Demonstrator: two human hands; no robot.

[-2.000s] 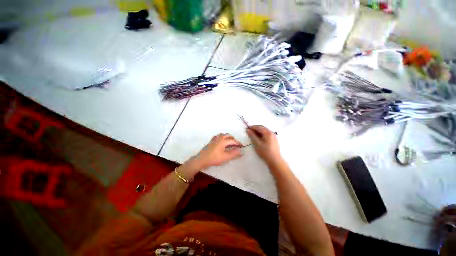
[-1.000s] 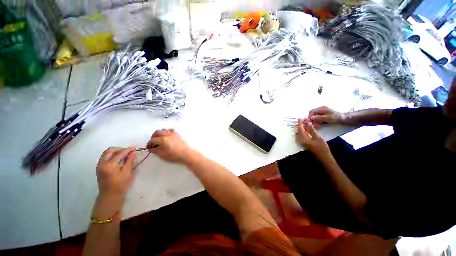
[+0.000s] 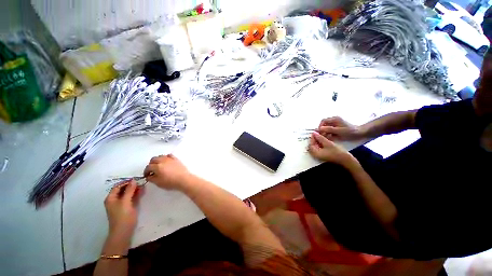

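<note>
My left hand [image 3: 123,202] is at the lower left over the white tabletop, its fingertips closed on thin wire ends [image 3: 120,179] that splay to the left. My right hand [image 3: 166,172] is just right of it, its fingertips pinching the same small wire harness at a dark part near the fingers. The fingers hide most of the harness. The harness bundle [image 3: 121,113] lies beyond my hands, with dark-reddish wire ends toward the lower left and white plugs toward the upper right.
A smartphone [image 3: 259,151] lies right of my hands. A second harness pile [image 3: 237,91] and a looped silvery item [image 3: 274,110] lie behind it. A person [image 3: 388,183] at the right handles thin wires. A large grey cable heap [image 3: 399,38] is at the rear right; a green bag [image 3: 24,89] is rear left.
The view has swung right since the oldest frame, bringing the other person in. Since the middle frame, my hands have come closer together, and thin wires now fan left past my left fingertips.
</note>
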